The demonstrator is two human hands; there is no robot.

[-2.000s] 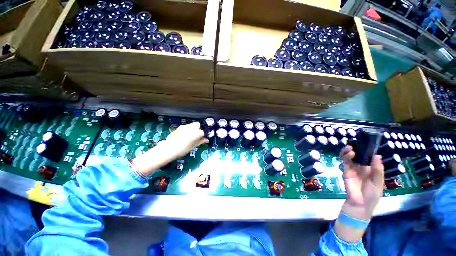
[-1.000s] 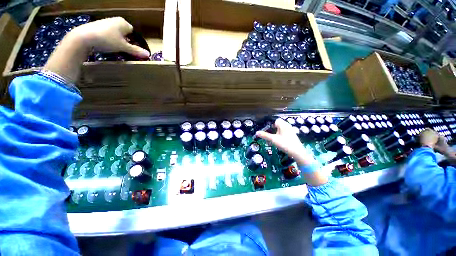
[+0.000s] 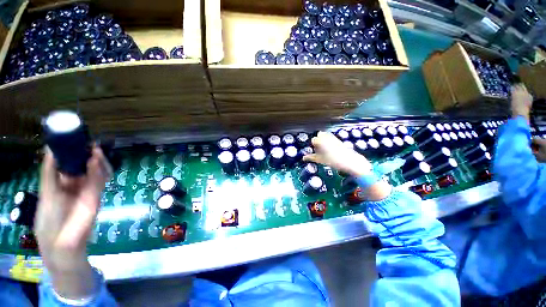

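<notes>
My left hand [image 3: 67, 207] is raised at the left, holding a black electrolytic capacitor [image 3: 67, 147] with its pale round top up, above the green circuit board [image 3: 140, 207]. My right hand [image 3: 338, 157] is low over the board, thumb and fingers around a capacitor [image 3: 306, 152] at the right end of two rows. The rows of upright capacitors [image 3: 242, 157] stand along the board's back. A pair of larger-looking capacitors [image 3: 167, 193] stands left of them. The right palm hides what lies under it.
Two open cartons [image 3: 143, 75] [image 3: 311, 78] of capacitors stand behind the boards. A smaller carton [image 3: 449, 78] is at the right. A metal rail [image 3: 239, 244] runs along the front, with a yellow patch [image 3: 27, 268] at left. Another person's arm [image 3: 521, 156] reaches toward the cartons at right.
My left hand has come out of the left carton with a capacitor and lowered to the left. My right hand, earlier holding capacitors raised, is at the board; another capacitor shows in the front row.
</notes>
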